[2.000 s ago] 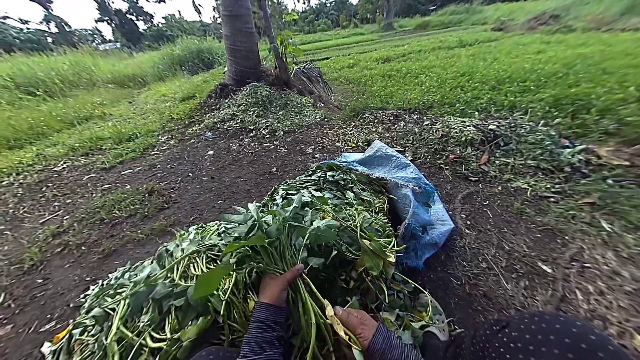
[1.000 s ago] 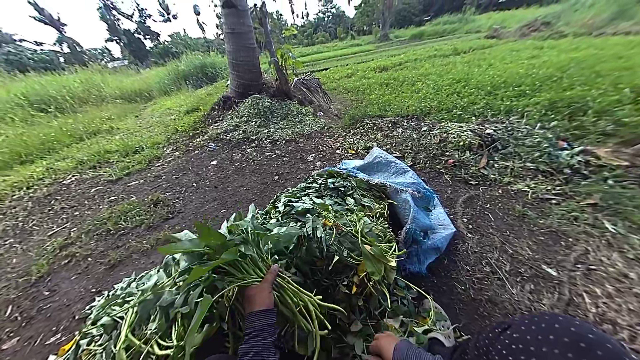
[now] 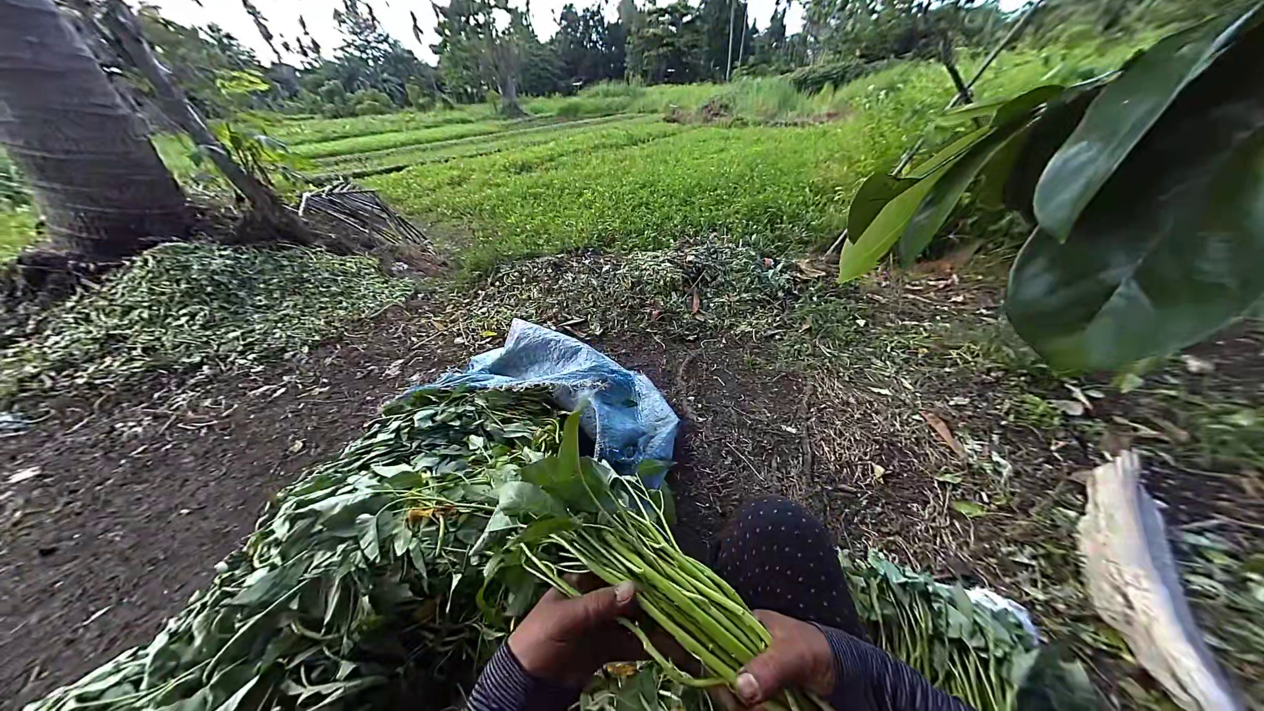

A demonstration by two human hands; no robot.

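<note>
A bunch of leafy greens with long green stems (image 3: 681, 592) lies across both of my hands at the bottom centre. My left hand (image 3: 578, 627) grips it just below the leaves, thumb on top. Around the lower stems my right hand (image 3: 785, 657) is closed, its thumb pressed on them. A large heap of the same greens (image 3: 326, 553) spreads to the left and beneath the bunch. Behind the heap, a blue woven plastic sack (image 3: 617, 405) lies with its edge folded over. More greens with stems (image 3: 948, 632) lie to the right of my knee.
My knee in dotted dark cloth (image 3: 785, 558) is beside the bunch. A pale piece of wood (image 3: 1136, 583) lies at the lower right. Large leaves (image 3: 1136, 217) hang close at the upper right. Wilted cuttings (image 3: 197, 296) cover the ground by a tree trunk (image 3: 84, 128).
The view has swung to the right. My right hand, low beside the heap a second ago, now holds the stems together with my left hand.
</note>
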